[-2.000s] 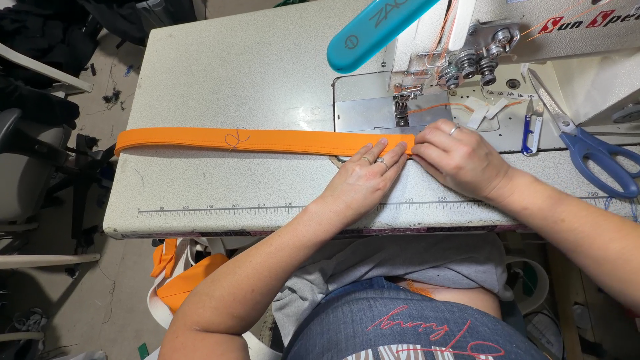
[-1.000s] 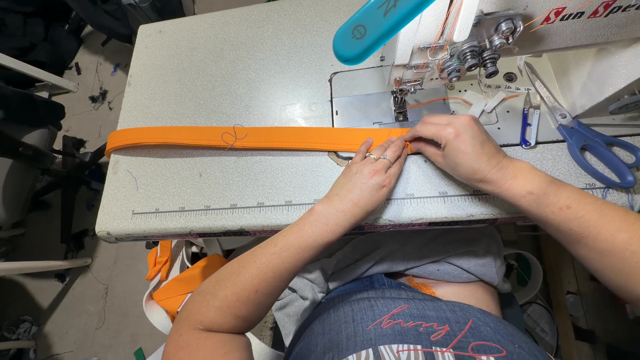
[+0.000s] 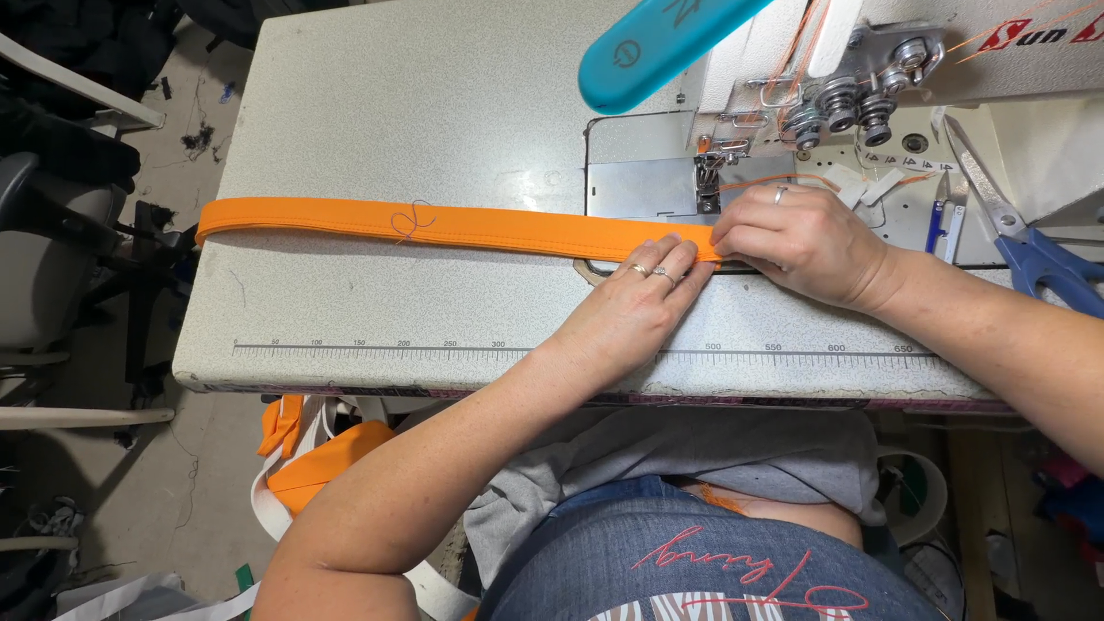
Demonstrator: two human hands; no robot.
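Observation:
A long folded orange fabric band (image 3: 517, 226) lies across the sewing machine table, its far left end looped at the table's left edge. A loose dark thread (image 3: 412, 222) curls on it. My left hand (image 3: 642, 289) rests flat with its fingertips on the band's right end. The fingers of my right hand (image 3: 789, 237) pinch the tip of that end, just in front of the presser foot (image 3: 707, 185) of the industrial sewing machine (image 3: 983, 52). The band lies in front of the foot, not under it.
Blue-handled scissors (image 3: 1022, 233) and blue thread snips (image 3: 946, 216) lie right of my right hand. A teal lamp-like device (image 3: 655, 52) overhangs the table. A printed ruler (image 3: 388, 351) runs along the front edge. Orange and white fabric (image 3: 332, 457) hangs below; a chair (image 3: 60, 216) stands left.
My left hand stays on the band's right end and my right fingers still pinch its tip. The view has shifted slightly; nothing else has plainly changed.

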